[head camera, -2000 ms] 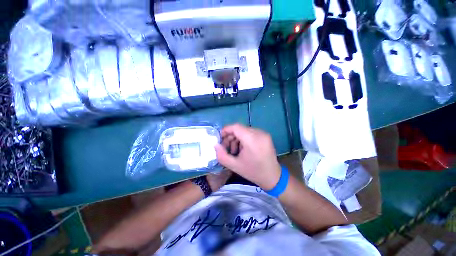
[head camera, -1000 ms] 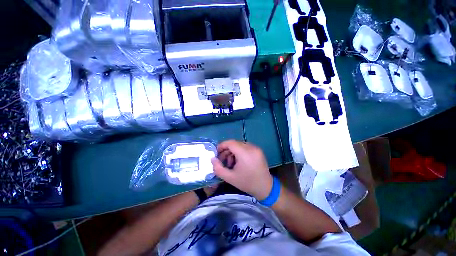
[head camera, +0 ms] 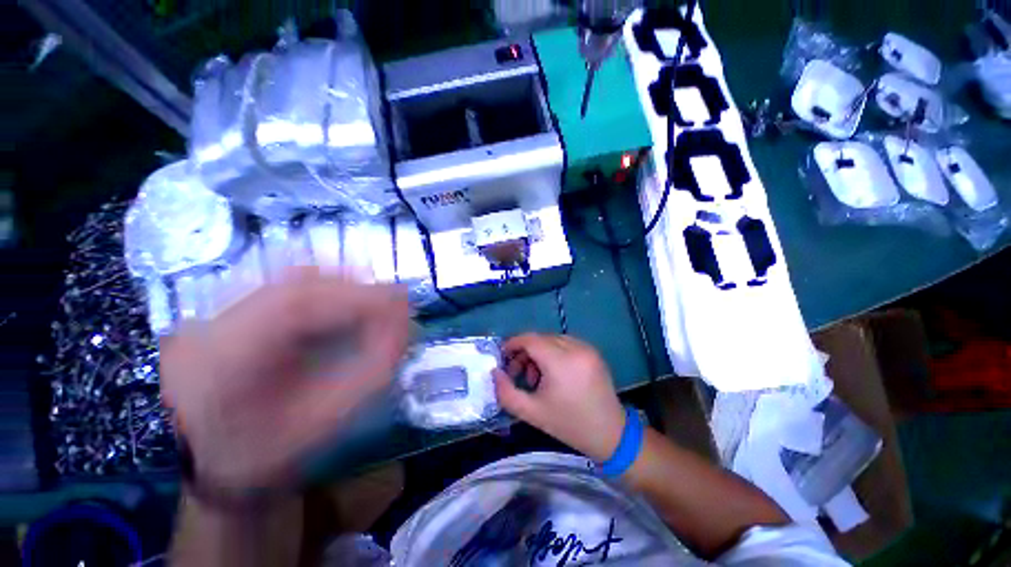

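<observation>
A white rounded-square housing (head camera: 452,384) lies on the green mat near the bench's front edge, recessed face up, with a small rectangle at its middle. My right hand (head camera: 554,388), with a blue wristband, pinches the housing's right edge. My left hand (head camera: 283,371) is large and blurred, raised close to the camera left of the housing. Its fingers are curled, and whether they hold anything cannot be told. It hides the mat left of the housing.
Silver-white screw feeder (head camera: 455,191) stands behind the housing, green box (head camera: 593,127) beside it. A screwdriver tip (head camera: 588,94) hangs over the box. Bagged housings (head camera: 299,127) stand left, tangled wired parts (head camera: 105,388) far left. Liner strip (head camera: 737,338) and bagged covers (head camera: 854,174) lie right.
My left hand has come up from below the bench edge to the left of the housing. My right hand stays at the housing's right edge. The camera view has shifted.
</observation>
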